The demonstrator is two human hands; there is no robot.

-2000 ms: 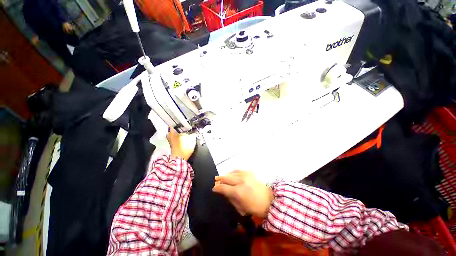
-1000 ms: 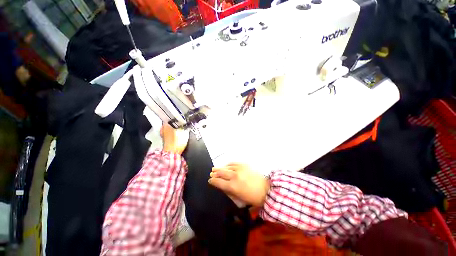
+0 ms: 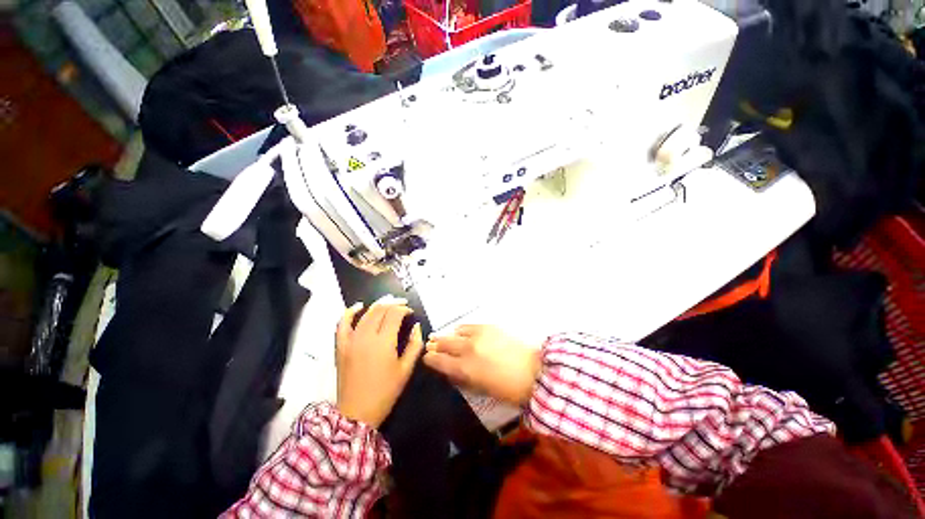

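A black fabric strip (image 3: 416, 426) runs from under the needle area of the white sewing machine (image 3: 548, 112) down over the table's front edge. My left hand (image 3: 375, 355) lies on the strip just in front of the presser foot (image 3: 403, 274), fingers bent and spread over the fabric. My right hand (image 3: 485, 362) is beside it, its fingertips pinching the strip's right edge. The fingertips of both hands are close together. The needle is too small to make out.
Black cut pieces (image 3: 162, 345) lie left of the machine. Red-handled snips (image 3: 505, 215) lie under the arm. Black garments with orange trim (image 3: 791, 335) and a red basket (image 3: 898, 294) are at the right. Another red basket (image 3: 461, 22) is behind. Orange cloth (image 3: 578, 487) is at my lap.
My left hand has moved back from beside the presser foot toward me and now lies on the strip near my right hand. My right hand has stayed nearly in place.
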